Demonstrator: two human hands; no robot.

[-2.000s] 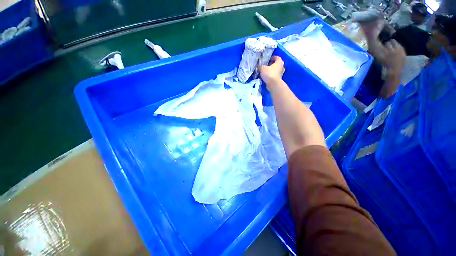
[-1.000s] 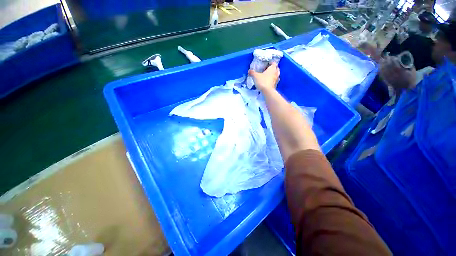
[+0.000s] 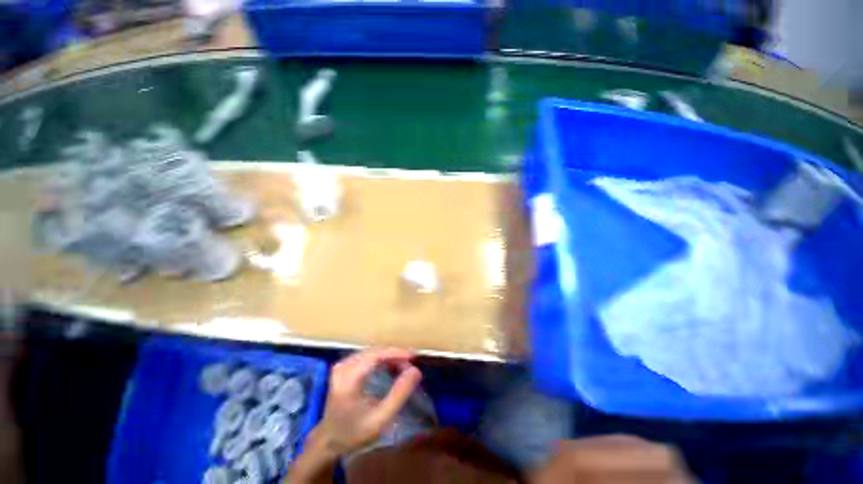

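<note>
My left hand (image 3: 364, 402) is at the bottom centre, beside the blue parts bin, thumb and fingers curved around a grey patch. Blur hides whether that is a held part or background. My right hand (image 3: 615, 463) is at the bottom edge, blurred and cut off; its fingertips and any held thing cannot be made out. A heap of grey-white sleeve parts (image 3: 151, 208) lies on the left of the tan bench. Small round parts (image 3: 255, 416) sit in the bin. Grey-white sleeves (image 3: 802, 196) stand in the large tote's far right corner.
The large blue tote (image 3: 558, 284) at right holds a crumpled whitish liner (image 3: 729, 293). A white bottle-like item (image 3: 317, 189) and a small white piece (image 3: 419, 276) lie on the tan bench (image 3: 369, 312). Slim parts (image 3: 227, 106) lie on the green belt (image 3: 407, 113). Another blue tote (image 3: 369, 28) is beyond.
My view has swung left to the bench. My right hand has left the sleeves in the tote and is now low at the bottom edge. My left hand has come into view.
</note>
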